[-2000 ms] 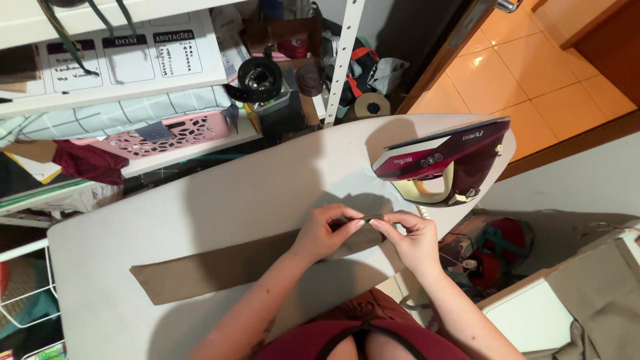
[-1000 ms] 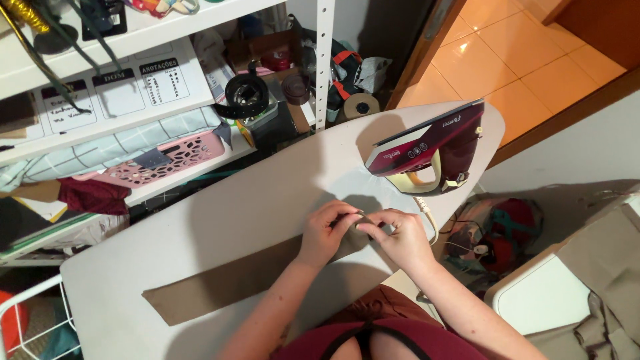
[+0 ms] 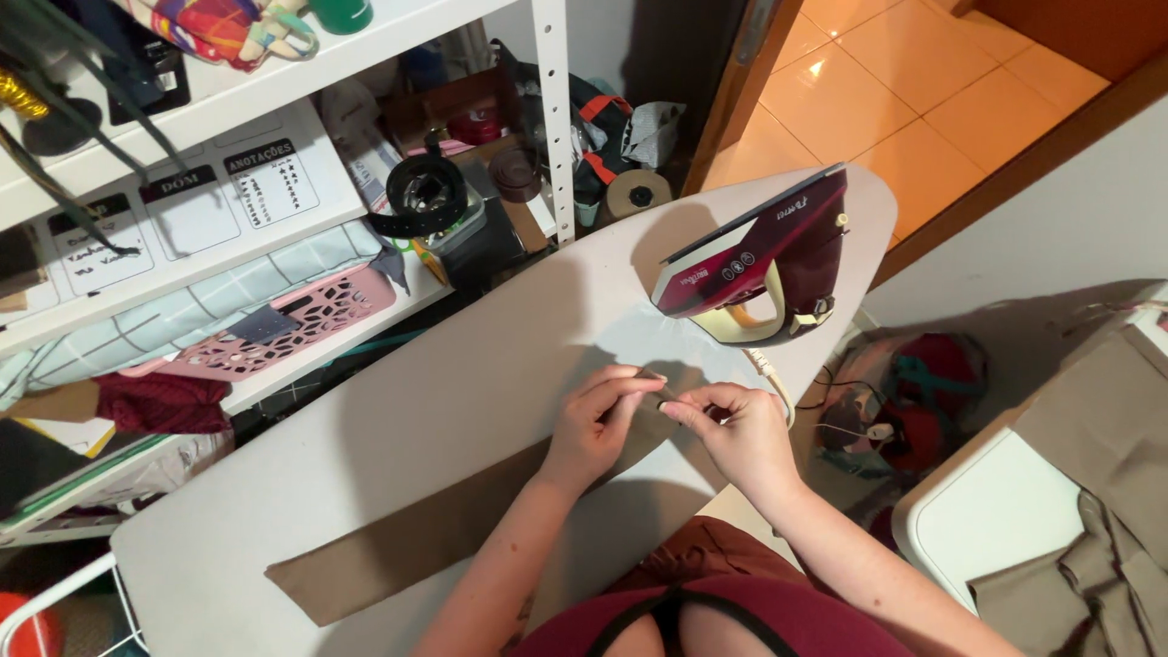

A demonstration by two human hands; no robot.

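Observation:
A long strip of brown fabric (image 3: 401, 557) lies slantwise across the ironing board (image 3: 438, 392), its right end lifted between my hands. My left hand (image 3: 598, 424) pinches the edge of that end between thumb and fingers. Close beside it, my right hand (image 3: 739, 429) pinches the same end with thumb and forefinger. The fingers hide how the edge is folded. Beyond my hands, near the narrow end of the board, a dark red steam iron (image 3: 762, 260) stands tilted on its heel, its pale cord running down behind my right hand.
White metal shelves (image 3: 552, 119) at the left hold a pink plastic basket (image 3: 338, 319), folded checked cloth and a coiled black belt (image 3: 424, 196). More brown fabric (image 3: 1095, 566) lies on a white table (image 3: 995, 520) at the right. Bags stand on the floor behind the board.
Both hands stay at the strip's right end, and their fingers have shifted along its edge. The iron stays standing on the board. The view has shifted slightly.

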